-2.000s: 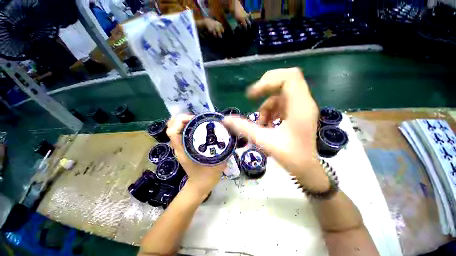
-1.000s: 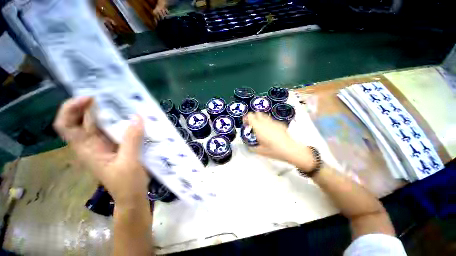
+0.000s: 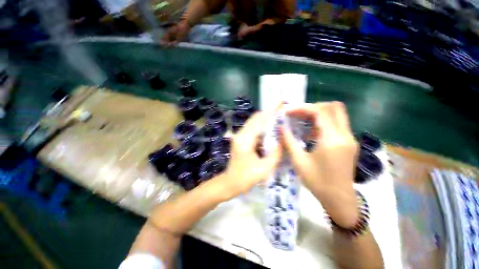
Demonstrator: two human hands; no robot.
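My left hand (image 3: 254,149) is shut on a long white adhesive strip (image 3: 282,210) with rows of dark shapes. The strip hangs down toward me, and its blank white upper end stands up beyond my hands. My right hand (image 3: 328,149) is close beside it at the strip, fingers bent; the image is blurred and I cannot tell what its fingertips hold. A dark round shape shows behind the right fingers. Black cylindrical housings (image 3: 212,167) stand in a group left of my hands, and others (image 3: 368,167) stand to the right. A white sheet (image 3: 336,241) lies under my hands.
A stack of adhesive strips (image 3: 467,210) lies at the right of the tan bench (image 3: 126,126). Beyond it runs a green conveyor belt (image 3: 236,79) with a few black housings at left. Another person's hands (image 3: 178,32) and dark trays (image 3: 362,50) are at the far side.
The view has swung left. My left hand has brought the strip to the middle, and its printed part now hangs downward. My right hand has left the housings and come to the strip.
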